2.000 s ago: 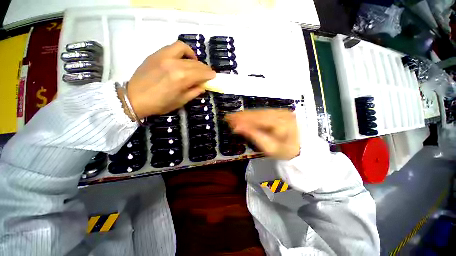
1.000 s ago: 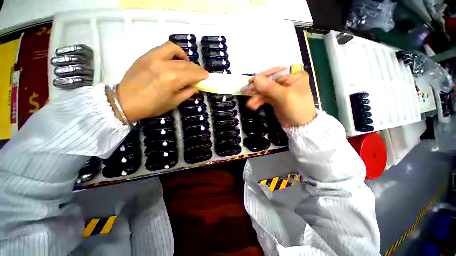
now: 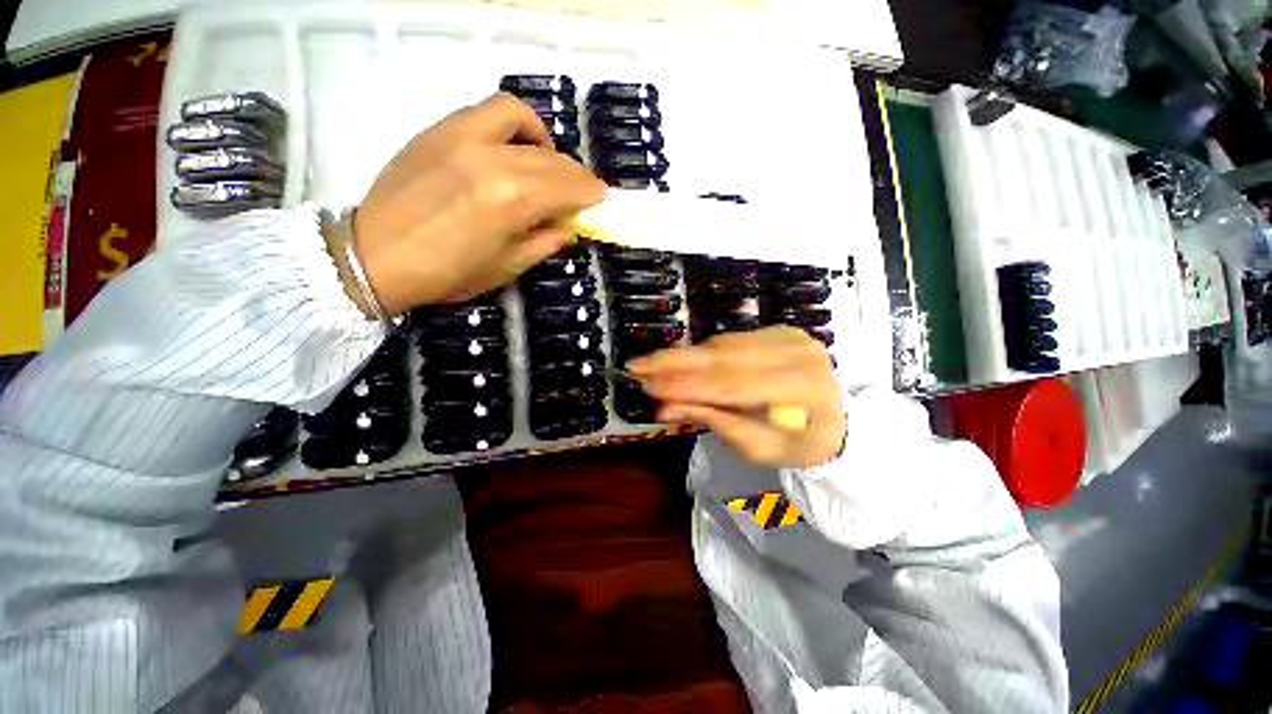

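Note:
My left hand [image 3: 474, 202] pinches the left end of a white to pale yellow strip [image 3: 698, 223], which extends right across the columns. My right hand [image 3: 746, 395] holds tweezers [image 3: 787, 416] like a pen; their yellow end shows by the palm and the thin tip points left over the housings. Glossy black housings [image 3: 564, 345] stand in several columns in the white tray [image 3: 370, 77]. Some carry a small pale spot. My right hand and the strip hide part of the columns. Several silver-looking housings [image 3: 223, 156] are stacked at the tray's upper left.
A second white slotted tray [image 3: 1095, 244] with a short black stack [image 3: 1030, 318] lies at right on a green surface. A red round object [image 3: 1043, 441] is below it. Clear bags [image 3: 1063, 45] lie at the upper right. Printed board [image 3: 105, 209] shows at the left.
My right hand has moved from the strip's right end down and slightly left, over the black columns, with the tweezers. My left hand still holds the strip.

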